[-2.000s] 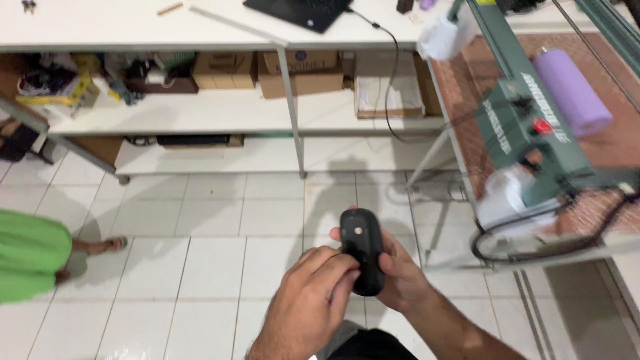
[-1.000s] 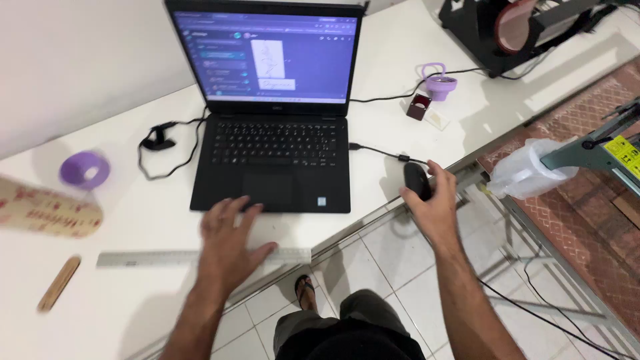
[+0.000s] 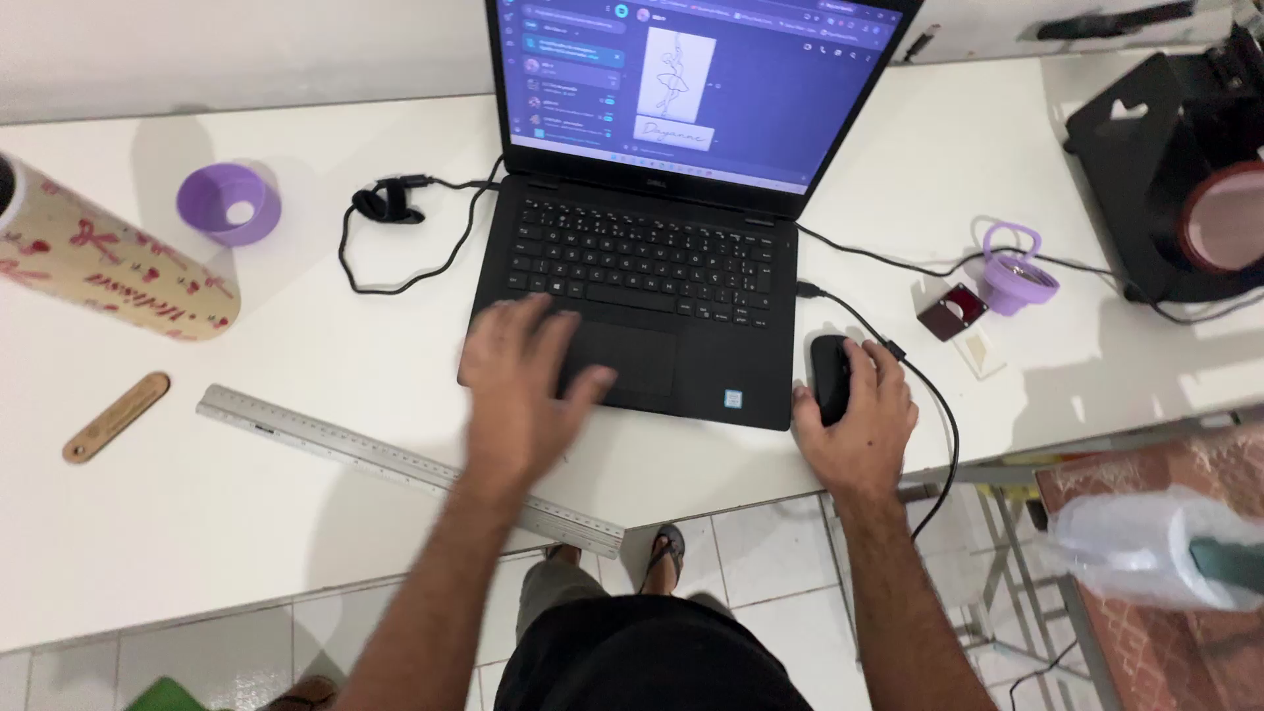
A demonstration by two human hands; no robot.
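A black Dell laptop [image 3: 632,296] stands unfolded on the white table, its screen lit with a line drawing and writing. My left hand [image 3: 523,385], fingers apart, lies over the left of its palm rest, beside the touchpad, and grips nothing. To the right of the laptop my right hand [image 3: 864,415] is curled around a black computer mouse [image 3: 830,378], thumb on its left side. A metal ruler [image 3: 395,459] lies slanted on the table and passes under my left forearm.
At left are a patterned tumbler [image 3: 118,257], a purple ring-shaped cup part [image 3: 229,204], a wooden strip [image 3: 117,418] and a looped black cable [image 3: 390,202]. At right are a purple lid [image 3: 1017,279], a dark red small box [image 3: 953,312] and a black machine [image 3: 1175,178].
The view has swung from the floor and shelves up to the tabletop. Two seconds ago both hands were on a black mouse held above the floor; now only my right hand is on a mouse, at the table.
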